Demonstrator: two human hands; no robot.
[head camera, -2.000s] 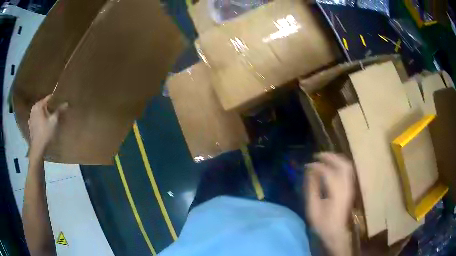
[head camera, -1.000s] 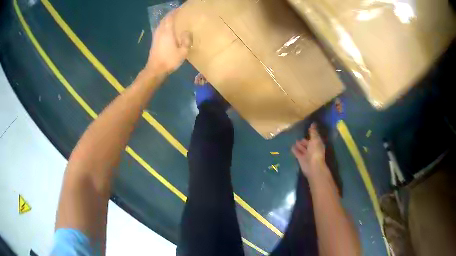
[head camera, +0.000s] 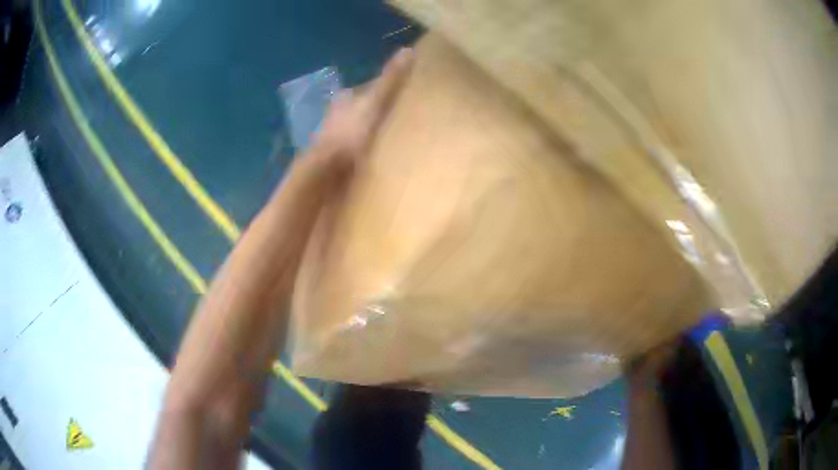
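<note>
A brown carton (head camera: 515, 229) with clear tape along its lower edge fills the middle of the view, blurred and tilted. It is raised in front of my legs. My left hand (head camera: 354, 119) is on the carton's upper left edge, gripping it. My right hand (head camera: 646, 363) is at the carton's lower right corner, with its fingers mostly hidden by the carton. The carton's underside is out of sight.
A second brown taped carton (head camera: 717, 119) is close at the upper right. A clear plastic bag (head camera: 312, 103) lies on the green floor (head camera: 230, 92) beyond my left hand. Yellow floor lines and a white panel (head camera: 64, 312) are at the left; yellow scraps (head camera: 562, 412) lie near my feet.
The view has turned from the flat sheet and yellow box down to the taped cartons. Over the last second the carton has risen and tilted closer, and my right hand has met its lower right corner.
</note>
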